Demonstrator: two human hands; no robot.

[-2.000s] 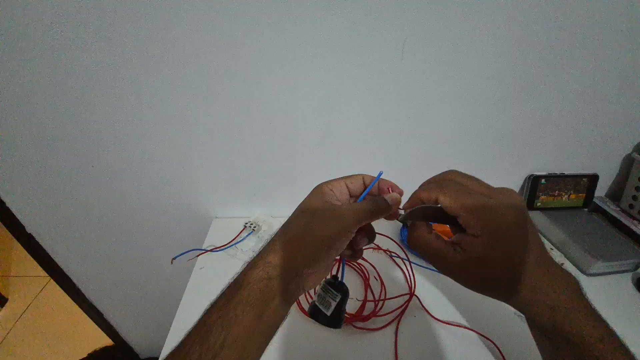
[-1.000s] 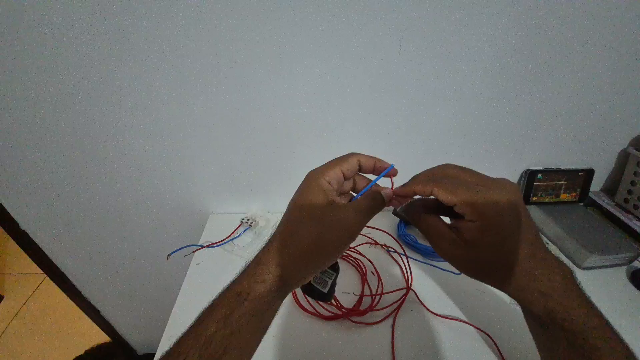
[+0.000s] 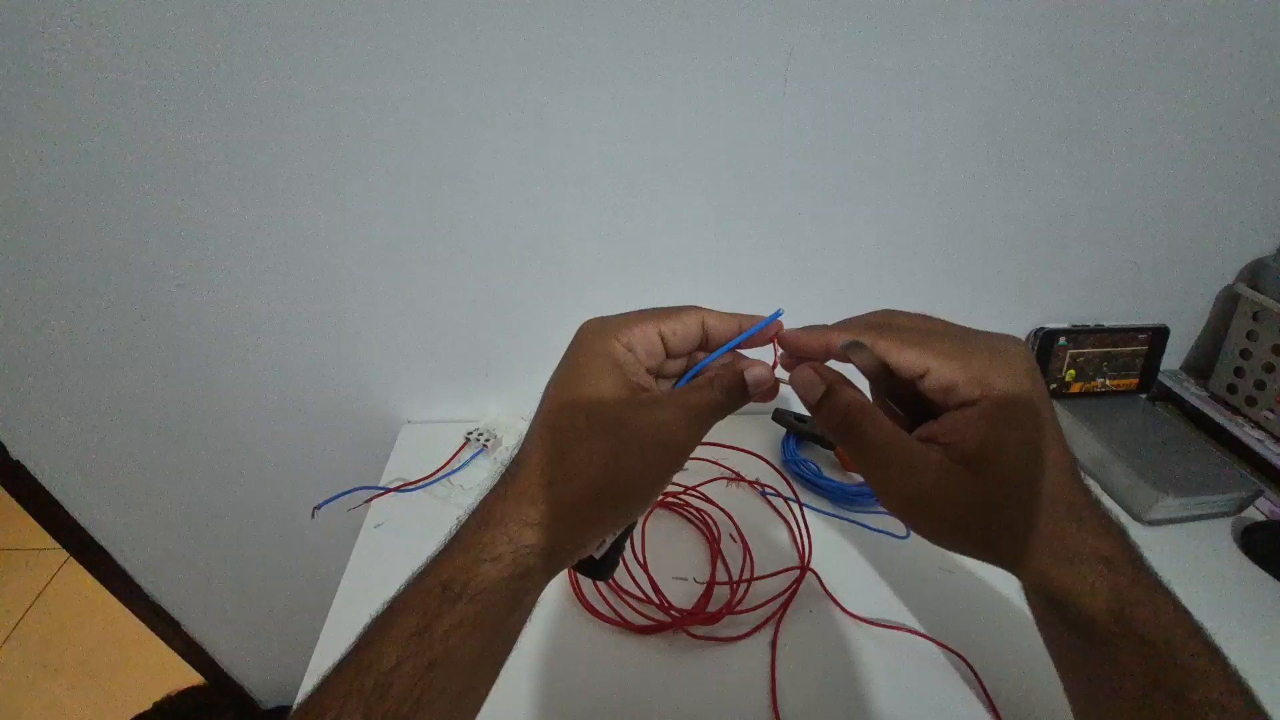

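My left hand (image 3: 660, 400) pinches a blue insulated wire (image 3: 728, 350), its end pointing up and right, along with a thin red wire (image 3: 775, 352) at the fingertips. My right hand (image 3: 920, 420) meets it there, thumb and forefinger at the red wire and a short light-coloured end. A tool with dark jaws (image 3: 800, 427) and a bit of orange shows below my right palm; its kind is unclear. Beneath the hands lie a loose coil of red wire (image 3: 700, 600) and a coil of blue wire (image 3: 825, 480). A black object (image 3: 603, 562) is partly hidden by my left wrist.
At the table's left back corner sits a white terminal block (image 3: 481, 438) with red and blue wires. On the right, a phone (image 3: 1100, 360) with a lit screen stands behind a grey box (image 3: 1160, 460). A perforated holder (image 3: 1250, 345) is at the right edge. The wall rises behind.
The right fingers have shifted at the wire ends, and the dark jaws that were near the fingertips now hang below the right hand. The black object below is now more covered.
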